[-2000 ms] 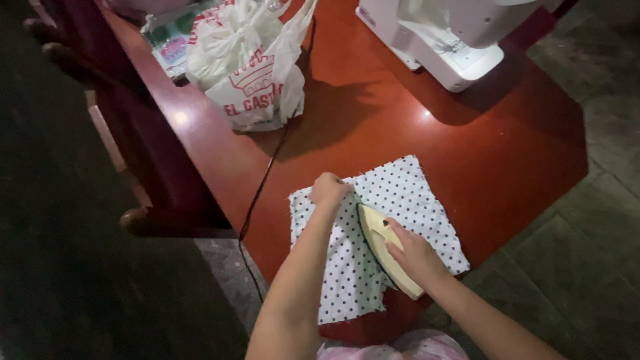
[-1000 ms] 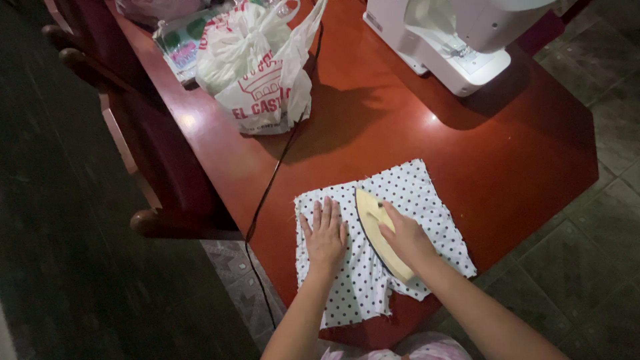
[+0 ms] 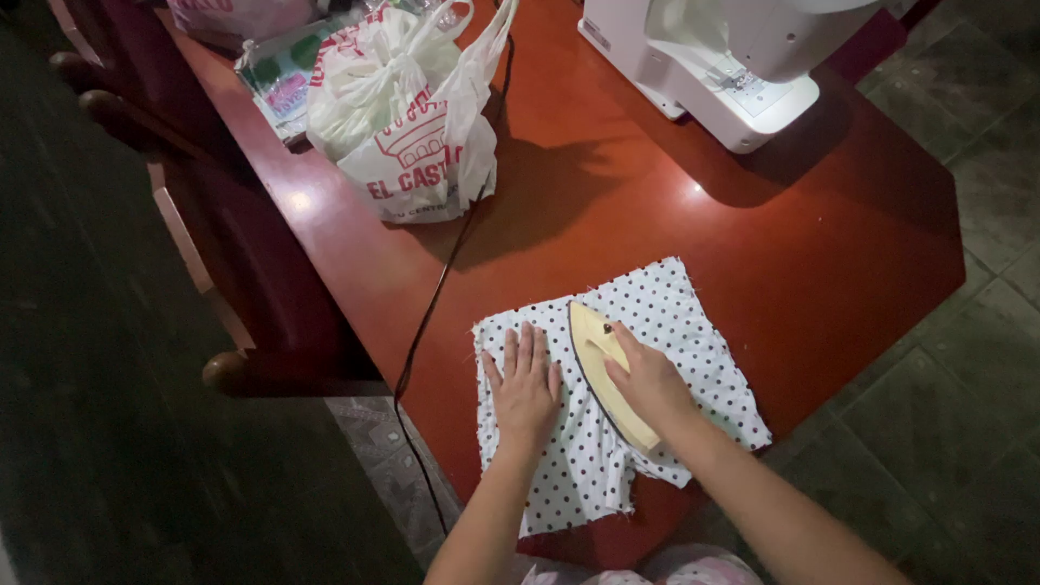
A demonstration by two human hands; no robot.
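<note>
A white polka-dot fabric piece [image 3: 561, 479] with frayed edges lies near the table's front edge, its lower part split into two legs. On its left side my left hand [image 3: 524, 402] rests flat, fingers spread, holding nothing. A cream-coloured clothes iron [image 3: 605, 382] stands soleplate down on the middle of the fabric, its tip pointing away from me. My right hand [image 3: 650, 382] grips its handle, which the fingers partly hide. Small wrinkles show in the fabric below the iron.
A white sewing machine [image 3: 723, 73] stands at the back right of the wooden table [image 3: 829, 268]. At the back left sits a knotted plastic bag [image 3: 398, 122] beside a flat package [image 3: 280, 89]. A dark cord [image 3: 431, 313] crosses the left edge. Wooden chairs [image 3: 236, 268] adjoin that side.
Two seconds ago my left hand was bunched at the fabric's upper edge; it now lies flat on the left part. The iron stays in my right hand on the fabric.
</note>
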